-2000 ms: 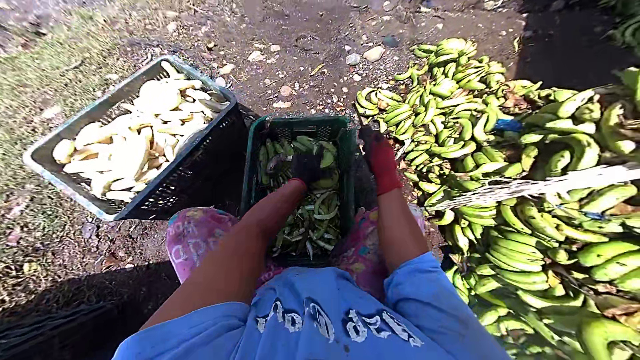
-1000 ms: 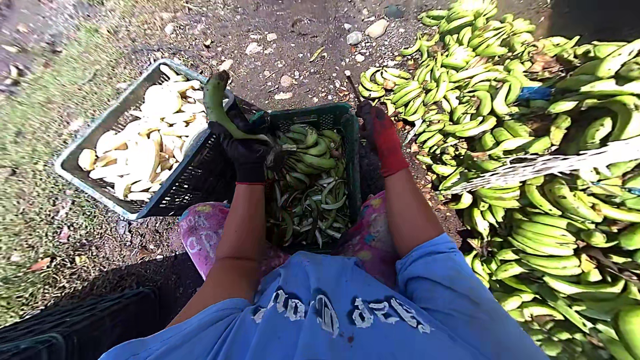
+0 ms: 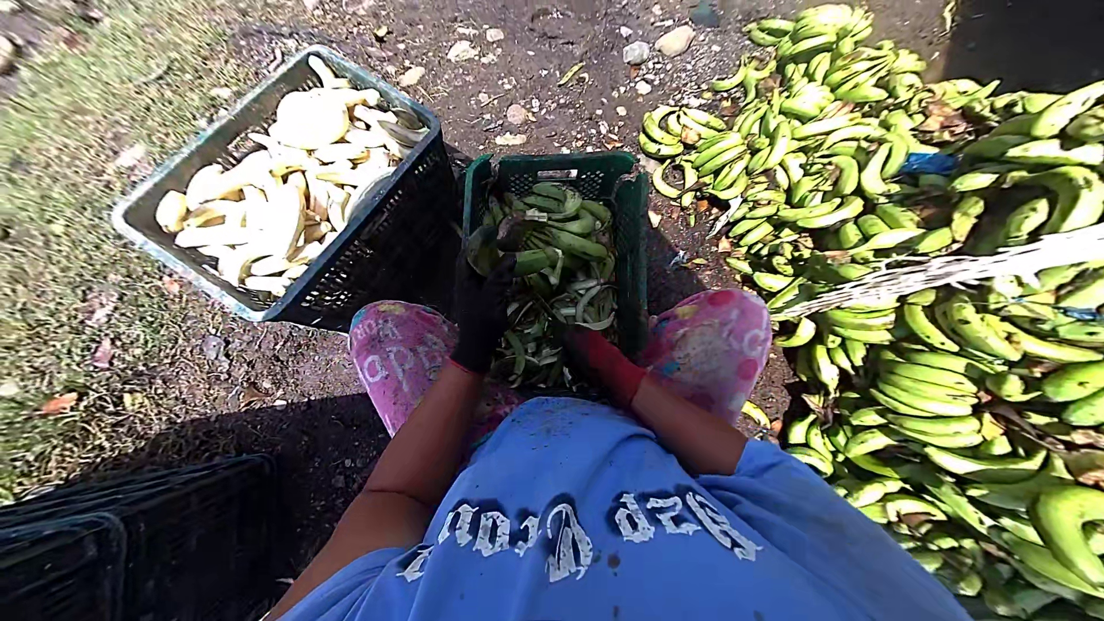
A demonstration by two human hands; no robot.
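Observation:
My left hand (image 3: 483, 302), in a black glove, is closed around a green plantain (image 3: 487, 250) over the left side of a dark green plastic crate (image 3: 632, 250). That crate stands between my knees and holds green plantains (image 3: 573, 228) with strips of peel (image 3: 591, 302) nearer to me. My right hand (image 3: 599, 358), in a red and dark glove, is low over the crate's near right part. Its fingertips are dark against the peel, and whether it holds anything cannot be made out.
A second crate (image 3: 371, 259) of peeled plantains (image 3: 293, 172) stands at the left. Green plantain bunches (image 3: 931, 371) are heaped at the right, with a whitish net or rope (image 3: 957, 272) across them. Dark crates (image 3: 172, 526) are at the lower left, and stones (image 3: 675, 40) lie beyond.
My left hand has come down from beside the left crate's edge to the middle crate, with a plantain in it. My right hand has moved from the middle crate's right side to its near part.

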